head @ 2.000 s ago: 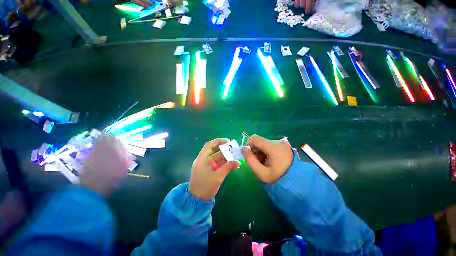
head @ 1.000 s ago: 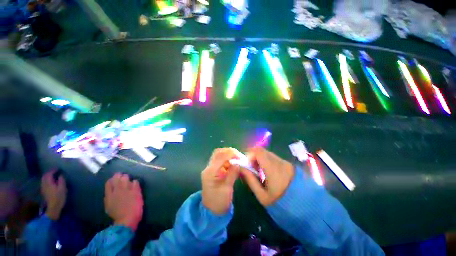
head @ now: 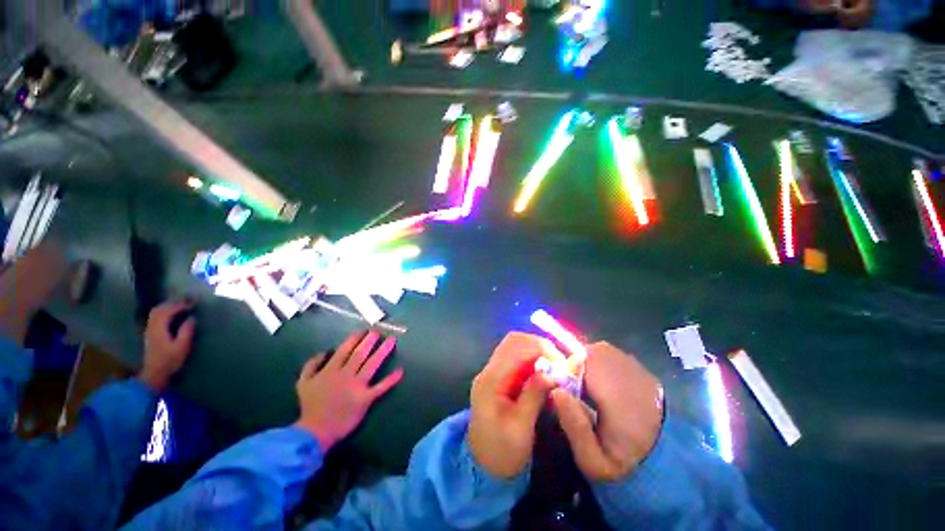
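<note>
My left hand (head: 510,407) and my right hand (head: 622,413) meet low in the centre, fingers closed around a small part with a glowing LED light strip (head: 557,332). The strip sticks out above the fingertips, lit white with blue and red glare. The part between the fingertips is mostly hidden. To the right, a white plastic housing (head: 685,345) lies on the green belt with a glowing strip (head: 719,410) running down from it. A white flat strip (head: 765,397) lies beside it.
A pile of light units (head: 332,275) lies at left. Another person's hand (head: 347,386) rests beside it, fingers spread. A row of glowing units (head: 628,171) lies across the belt, with a yellow block (head: 815,260). A clear plastic bag (head: 845,73) is at the back right.
The view has shifted left, so things sit further right. The white part in my fingers now shows a glowing strip above it. The neighbour's hand has left the pile and lies spread near it.
</note>
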